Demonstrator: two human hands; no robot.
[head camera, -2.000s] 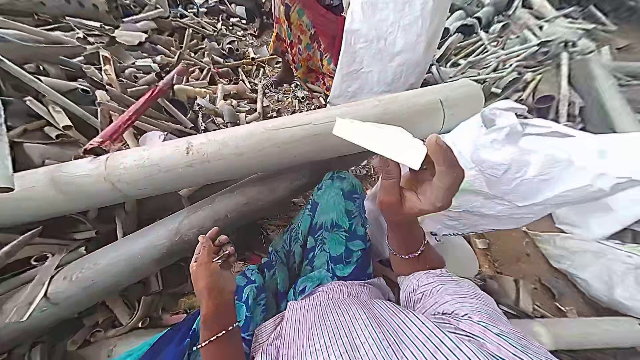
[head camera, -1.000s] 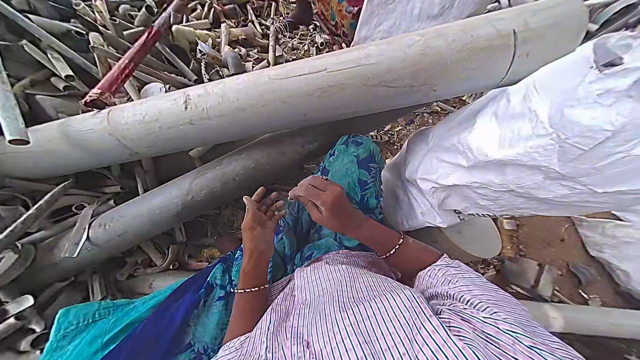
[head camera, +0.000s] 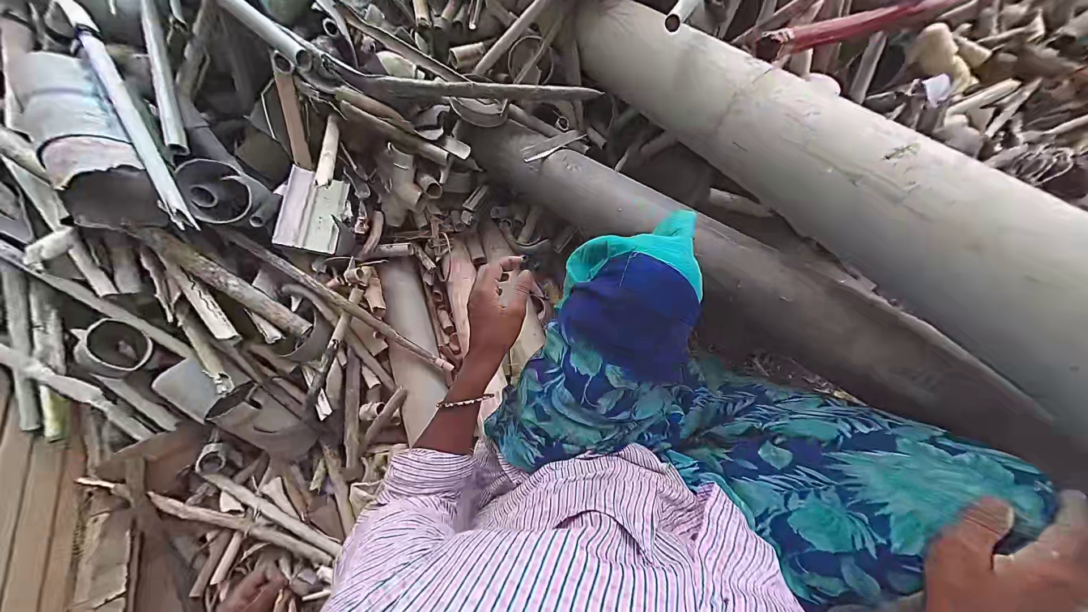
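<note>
My left hand (head camera: 500, 304), with a beaded bracelet at the wrist, is raised over scrap pipe pieces beside my covered knee. Its fingers are curled; whether something small sits in them cannot be told. At the lower right edge my right hand (head camera: 1003, 557) is blurred and partly cut off, fingers apart, near the blue and teal patterned cloth (head camera: 850, 493) over my leg. No object shows in it. A grey pipe length (head camera: 410, 340) lies just left of my left hand, among small broken pipe pieces.
Two large pipes, a pale one (head camera: 816, 144) and a darker grey one (head camera: 612, 195), slant across the upper right. Heaped pipe scrap (head camera: 246, 289) surrounds my left side. A red strip (head camera: 867, 30) lies at the top right. Part of a hand or foot (head camera: 255, 588) shows at the bottom left.
The view has swung far to the left. My hands, close together one second ago, are now wide apart. The white piece in my right hand two seconds ago no longer shows.
</note>
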